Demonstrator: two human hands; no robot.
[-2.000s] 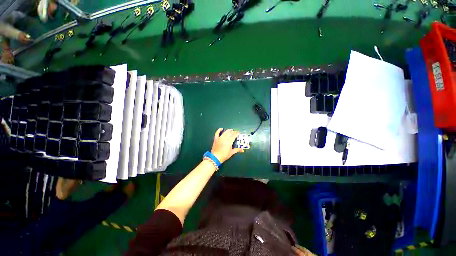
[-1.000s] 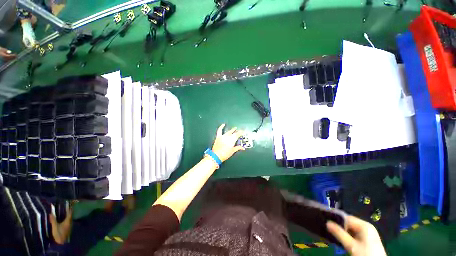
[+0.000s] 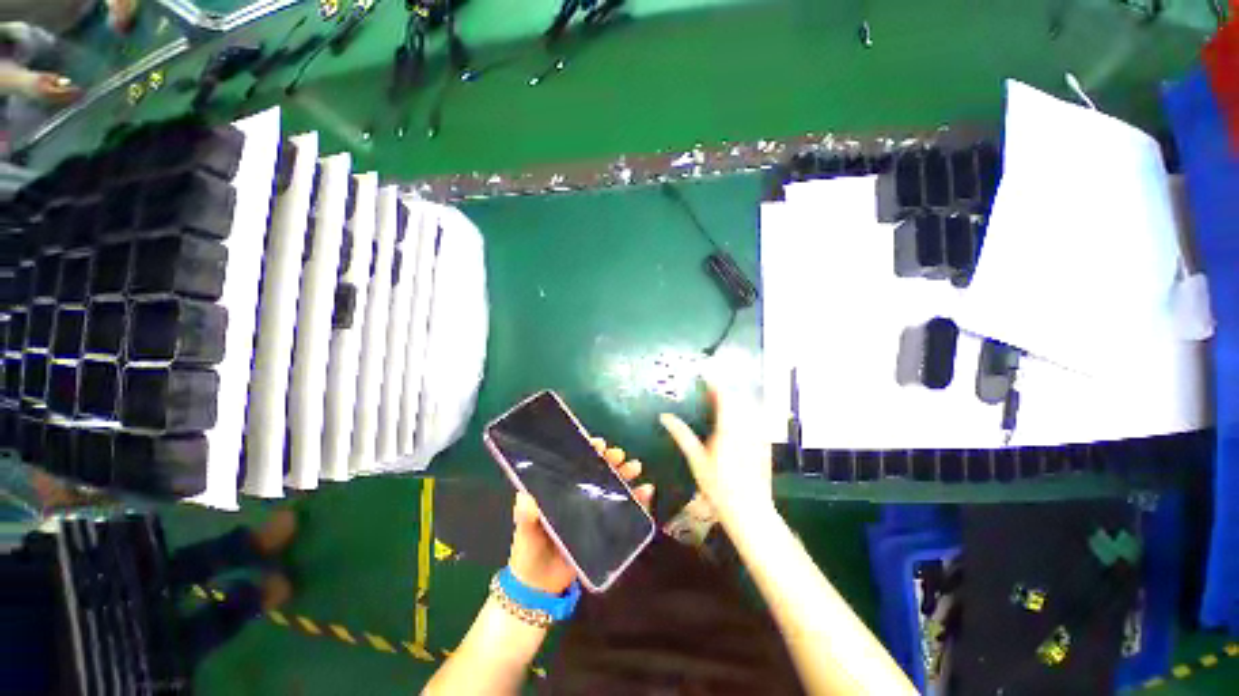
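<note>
My left hand (image 3: 550, 524), with a blue band at the wrist, holds a smartphone (image 3: 571, 487) with a dark screen and pinkish edge, tilted over the bench's front edge. My right hand (image 3: 720, 456) is just right of the phone, apart from it, fingers spread and seemingly empty. A black corded unit (image 3: 731, 279) lies on the green mat (image 3: 571, 299) beyond my hands. Bright glare by my right fingertips hides whether the small circuit board lies there.
Stacked black trays (image 3: 122, 313) with white layers stand left. At right, a white sheet (image 3: 1073, 231) lies askew on the right tray (image 3: 883, 464), by black housings (image 3: 938, 352). A blue bin (image 3: 897, 544) is below. Parts lie along the far line. Another person's hand (image 3: 48, 84) shows far left.
My left hand has left the small board and now holds the phone, which my right hand held at lower right. My right hand has moved in over the mat, free of the phone.
</note>
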